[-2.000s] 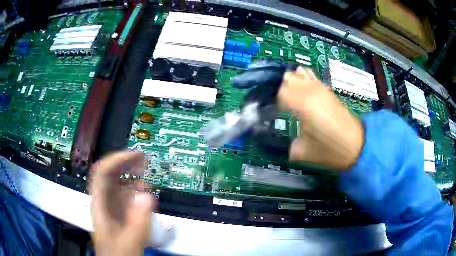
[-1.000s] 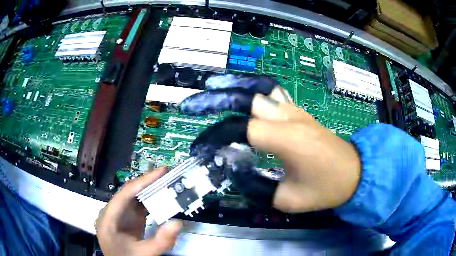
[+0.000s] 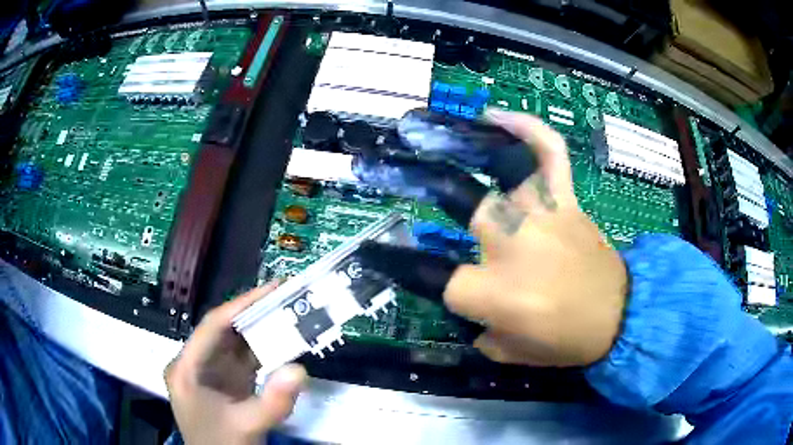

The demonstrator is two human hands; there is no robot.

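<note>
My left hand [image 3: 228, 375] holds a silver-white heatsink assembly [image 3: 323, 302] by its left end, above the front edge of the middle board. The heatsink is tilted, its right end higher, with black transistors and pins facing the lower right. My right hand [image 3: 522, 252], in a blue sleeve and with black finger coverings, is at the heatsink's upper right end. Its thumb or index finger touches or overlaps that end; the other fingers are spread and blurred over the board. The green circuit board [image 3: 556, 217] lies under both hands.
Dark red-brown crossbars [image 3: 202, 200] flank the middle board. It carries large white heatsinks [image 3: 372, 76], black capacitors, blue parts [image 3: 454, 97] and orange-brown parts [image 3: 294, 214]. Another board [image 3: 96, 165] lies left. The metal conveyor edge [image 3: 374, 417] runs in front. Cardboard boxes [image 3: 717, 48] stand at back right.
My left hand was empty two seconds ago and now holds the heatsink, which was blurred in my right hand. Since one second ago my right hand has moved slightly right and its fingers have spread.
</note>
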